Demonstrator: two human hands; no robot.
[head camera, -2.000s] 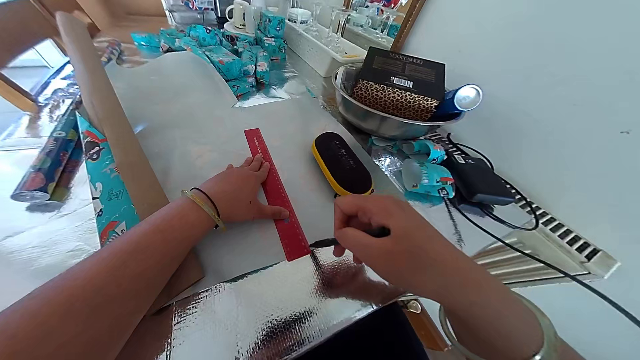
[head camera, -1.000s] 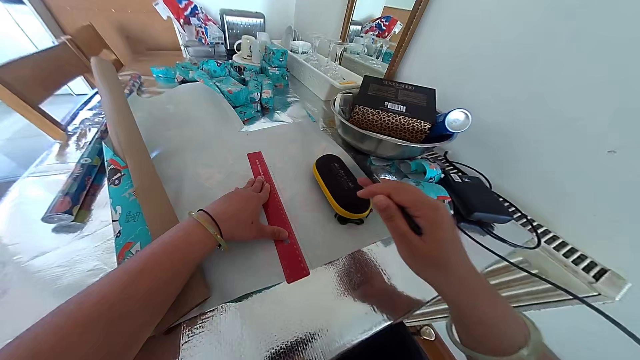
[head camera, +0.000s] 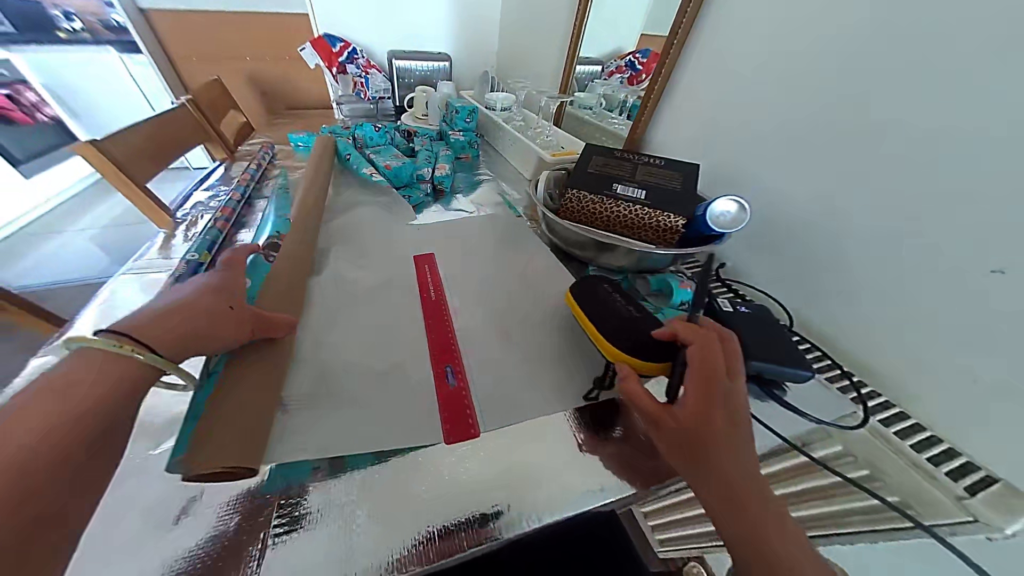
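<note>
My left hand (head camera: 220, 308) lies across the long brown paper roll (head camera: 280, 320), its thumb on the brown side and its fingers over the teal patterned paper at the roll's left. My right hand (head camera: 696, 392) holds a black pen (head camera: 701, 292) upright and grips the near end of a black case with a yellow zip edge (head camera: 620, 320). Between the hands a red plastic ruler (head camera: 445, 344) lies lengthwise on the pale sheet of paper (head camera: 360, 344), touched by neither hand.
Teal wrapped parcels (head camera: 400, 156) are piled at the far end. A metal bowl (head camera: 608, 244) holds a leopard-print box (head camera: 624, 200) and a blue can (head camera: 716, 218). Glasses stand in a white tray (head camera: 520, 144). A black device (head camera: 756, 340) with cables lies near the radiator (head camera: 904, 440).
My left hand has left the ruler and moved left onto the paper roll. My right hand, still with the pen, has moved right and taken hold of the case, which has shifted right. The view has risen.
</note>
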